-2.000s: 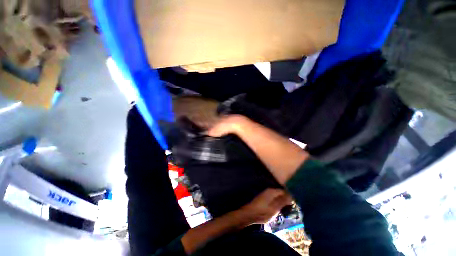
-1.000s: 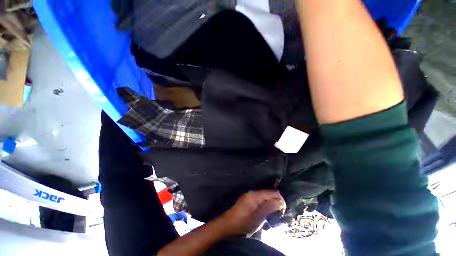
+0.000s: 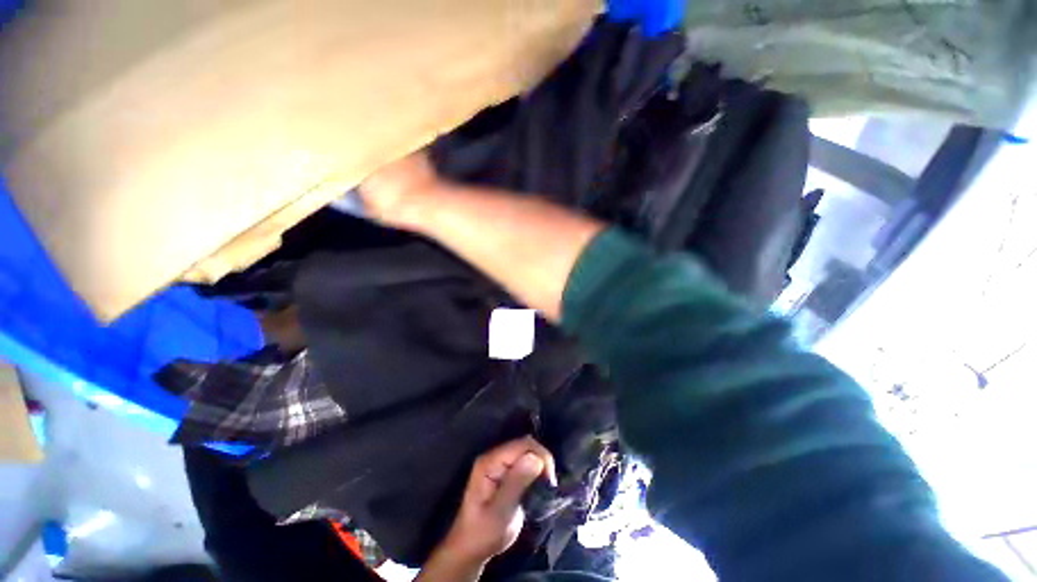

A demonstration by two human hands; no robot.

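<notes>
A black garment piece (image 3: 375, 341) with a plaid end (image 3: 279, 404) and a small white label (image 3: 512, 333) lies across the near side of a blue crate (image 3: 68, 341). My left hand (image 3: 504, 489) grips the black cloth at the bottom centre, thumb on top. My right hand (image 3: 398, 191), blurred, reaches across to the lower edge of a brown cardboard sheet (image 3: 273, 102) in the crate. Its fingertips are unclear, so its grip cannot be told. Something pale shows beside them.
More black cloth (image 3: 728, 171) hangs over the crate's right side. An olive-grey cover (image 3: 841, 51) is at the top right. A white table surface (image 3: 944, 375) is at the right. Grey floor (image 3: 125, 455) and a bit of red (image 3: 348, 539) show at lower left.
The cardboard, out of view one second ago, now covers the upper left. My right hand has come back into view at its edge. My left hand still holds the black cloth.
</notes>
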